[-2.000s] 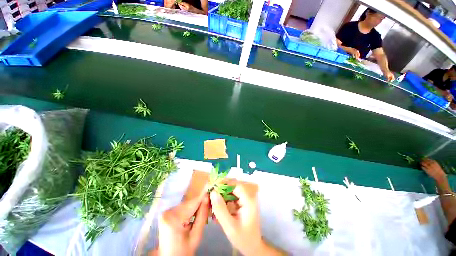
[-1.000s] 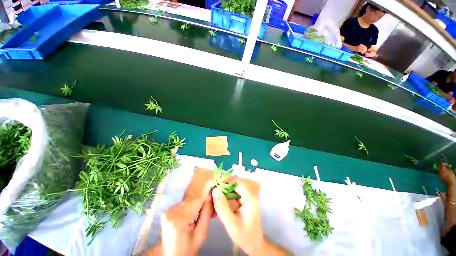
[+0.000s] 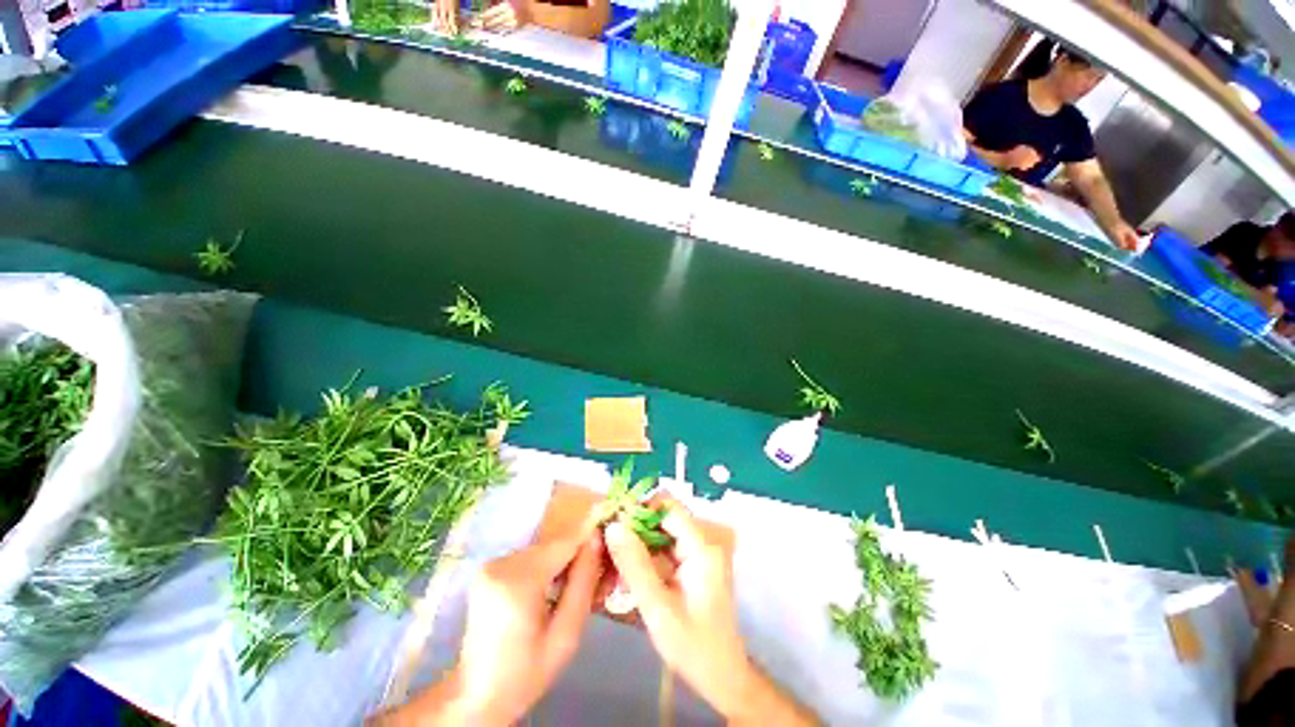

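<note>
My left hand [image 3: 528,611] and my right hand [image 3: 679,589] meet above the brown cardboard pad [image 3: 568,509]. Their fingertips together pinch a small green leaf sprig [image 3: 629,504]; its leaves stick out beyond the fingers, and its lower part is hidden by them. A small white piece shows under the fingers, too covered to name. A large tangled stem pile [image 3: 355,511] lies left of my hands. A narrow row of small leaf pieces [image 3: 888,611] lies to the right.
A tan cardboard square [image 3: 616,423], white cap [image 3: 720,474] and glue bottle [image 3: 793,442] lie beyond the pad. Spaced sprigs lie on the green conveyor belt [image 3: 568,305]. An open plastic bag [image 3: 171,440] stands left. A person [image 3: 1037,121] is across; an arm shows at far right.
The sprigs on the near belt have moved right. Both hands stay together on the sprig with small finger shifts. The arm at far right has drawn back, and the person across has reached out again.
</note>
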